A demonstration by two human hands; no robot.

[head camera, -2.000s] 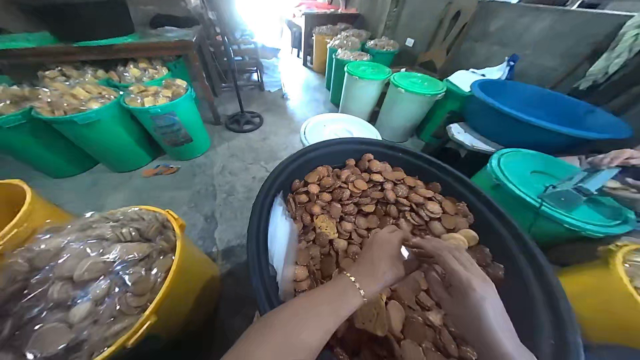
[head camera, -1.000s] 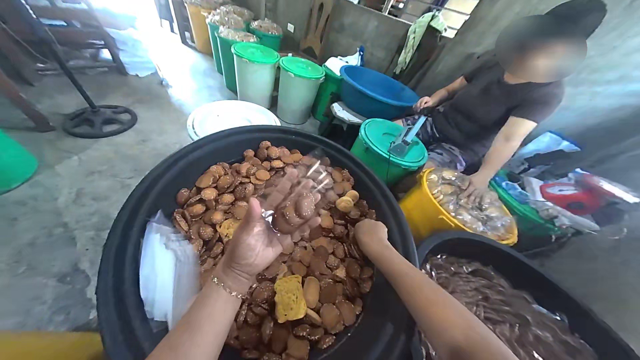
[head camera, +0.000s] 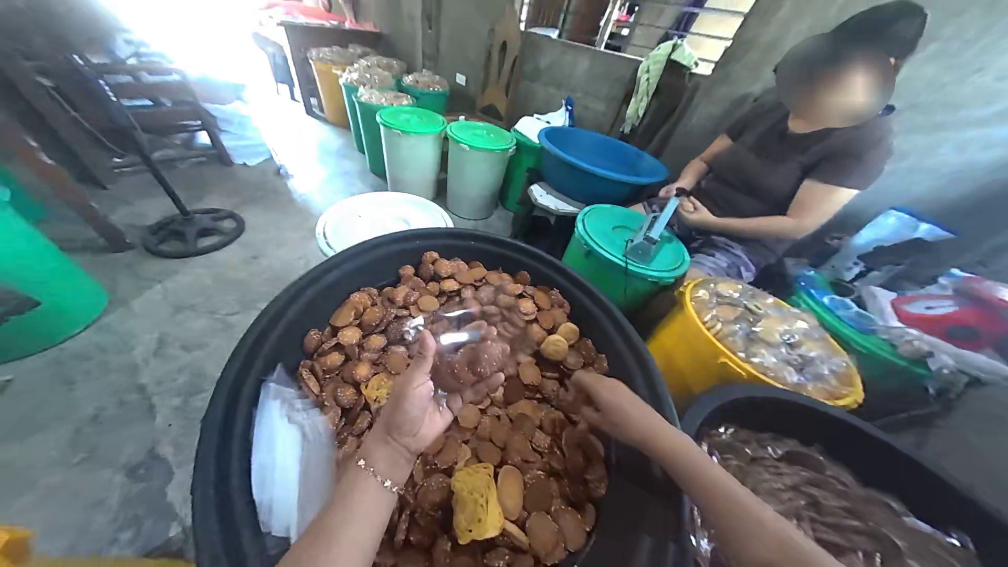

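A large black tub [head camera: 264, 315] holds a heap of brown round cookies [head camera: 543, 472]. Over the heap, my left hand [head camera: 429, 394], palm up with a bracelet at the wrist, holds a clear plastic bag [head camera: 472, 346] with brown cookies inside. My right hand [head camera: 606, 402] reaches into the cookies at the tub's right side, its fingertips partly hidden among them. A yellow sponge-like piece [head camera: 476, 502] lies on the heap below my hands. Flat clear plastic bags [head camera: 287, 457] are stacked against the tub's left inner wall.
At the right sits a person [head camera: 811, 157] behind a green lidded bucket [head camera: 622, 244] with a hand sealer [head camera: 655, 236] on it. A yellow bucket [head camera: 669, 339] of packed bags and another black tub [head camera: 756, 398] stand nearer. Beyond are a white lid [head camera: 382, 220] and a blue basin [head camera: 602, 169].
Two seconds ago both my hands were together over the cookies; now they are apart. Since one second ago, the seated person's hand has left the yellow bucket. The view has shifted.
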